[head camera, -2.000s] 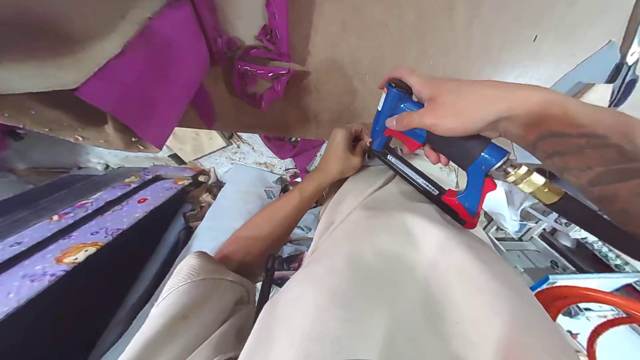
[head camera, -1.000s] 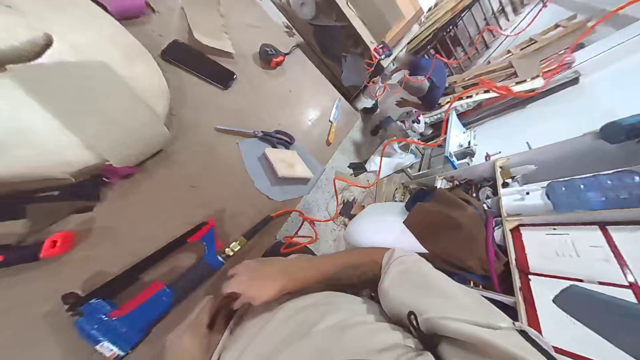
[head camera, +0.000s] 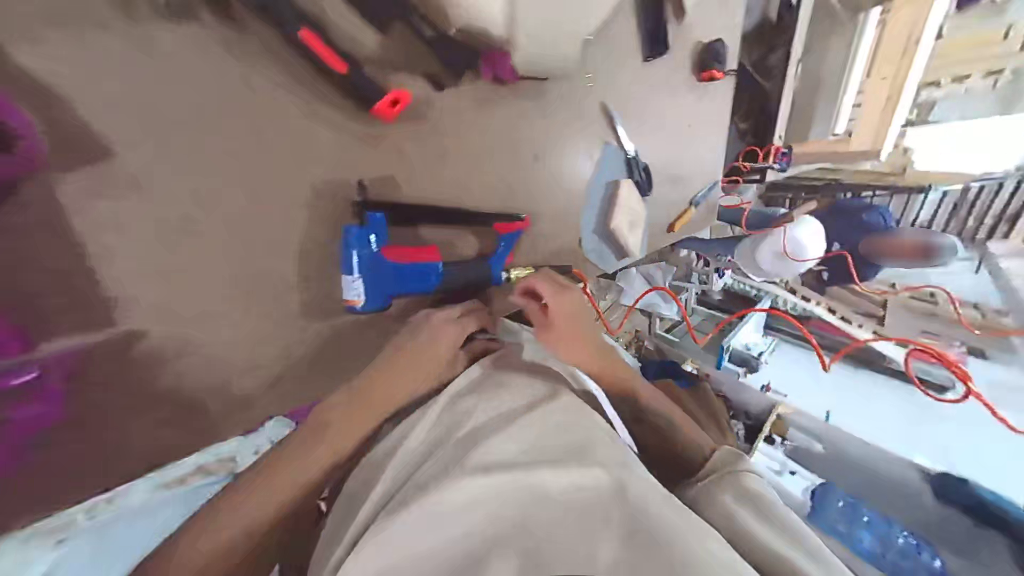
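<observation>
Beside the upper edge of the beige garment (head camera: 512, 464) I wear, my left hand (head camera: 436, 344) has bent fingers near a small dark thing; whether it grips this is unclear. Close on its right, my right hand (head camera: 560, 316) is raised with curled fingers, blurred, and no held thing can be made out. Just beyond both hands, a blue and red pneumatic staple gun (head camera: 412, 264) lies on its side on the brown work table (head camera: 216, 192). Its brass fitting (head camera: 520, 274) is close to my right fingertips, and partly hidden behind them is the hose end.
Scissors (head camera: 628, 152) and a light block (head camera: 626, 218) rest on a grey sheet (head camera: 596, 212). A knife (head camera: 692, 208) and tape measure (head camera: 710, 60) are near the table edge. A red-and-black handled tool (head camera: 344, 68) is farther left. An orange coiled hose (head camera: 788, 318) runs right, below another person (head camera: 848, 240).
Two seconds ago my right hand held the staple gun; now it lies on the table. Since one second ago my right hand has come up near the brass fitting. The view has swung widely.
</observation>
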